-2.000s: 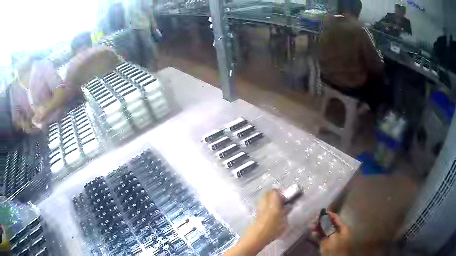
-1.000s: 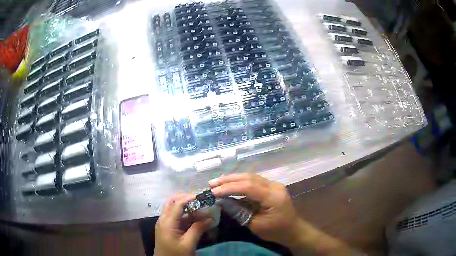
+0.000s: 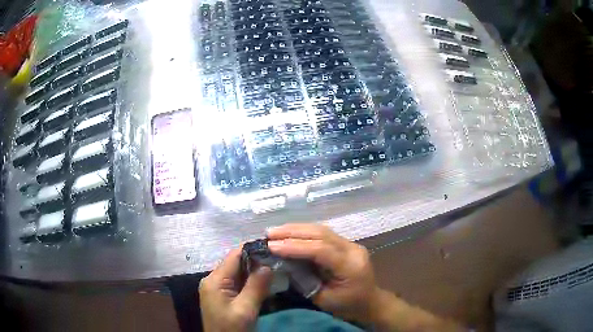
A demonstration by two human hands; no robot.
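My left hand (image 3: 231, 292) grips a small black part (image 3: 255, 249) with a metallic-looking end, just in front of the table's near edge. My right hand (image 3: 331, 262) is close against it and holds a white and silver battery block (image 3: 302, 277) under its fingers. The two pieces are close together; whether they are joined cannot be told. My fingers hide much of both. The clear blister tray of black parts (image 3: 338, 97) lies mid-table in front of my hands.
A blister tray of battery units (image 3: 71, 139) lies on the left. A lit smartphone (image 3: 174, 159) lies between the trays. A nearly empty clear tray (image 3: 500, 123) with several units is on the right. Red material (image 3: 18, 45) shows at the far left corner.
Two seconds ago my hands were apart at the table's right side; they came together at the near edge. Since one second ago the black part has turned slightly and my right fingers lie over it.
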